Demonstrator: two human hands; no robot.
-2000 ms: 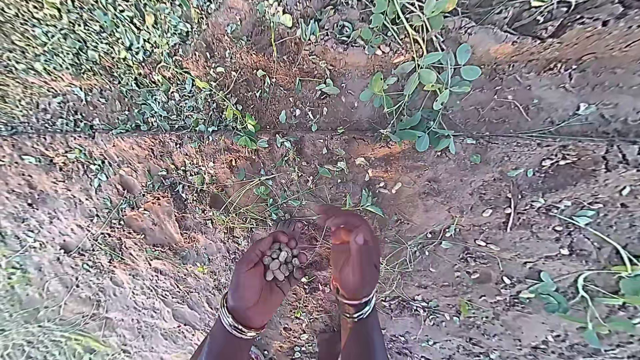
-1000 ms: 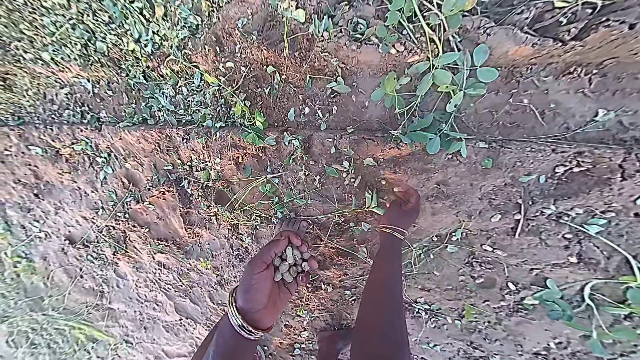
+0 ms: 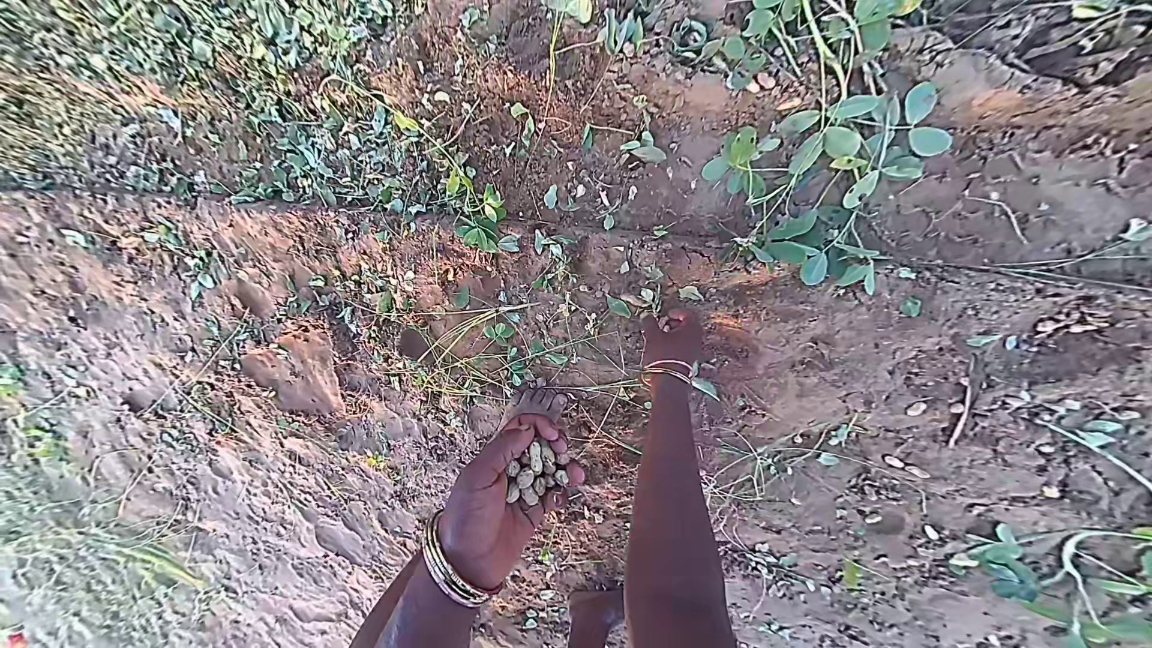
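My left hand (image 3: 504, 504), with bangles at the wrist, is cupped palm up around a small heap of unshelled peanuts (image 3: 537, 470). Further forward and to the right, my right hand (image 3: 672, 335) reaches down to the soil among small leaves, its fingers bent. Whether something lies between those fingers cannot be told. Thin green stems and grass (image 3: 486, 346) spread over the ground to the left of my right hand. Single pale pods or bits (image 3: 893, 462) lie scattered on the soil to the right.
A bare foot (image 3: 538, 402) shows just beyond my left hand. A leafy plant (image 3: 841, 144) grows ahead on the right, another (image 3: 1012, 567) at the lower right. A clod of earth (image 3: 295, 369) lies to the left. A dark thin line (image 3: 360, 209) crosses the ground, with dense foliage (image 3: 297, 81) beyond.
My right hand was beside my left hand two seconds ago, then reached forward and right to the ground. Since one second ago it has shifted slightly left. My left hand still holds the peanuts.
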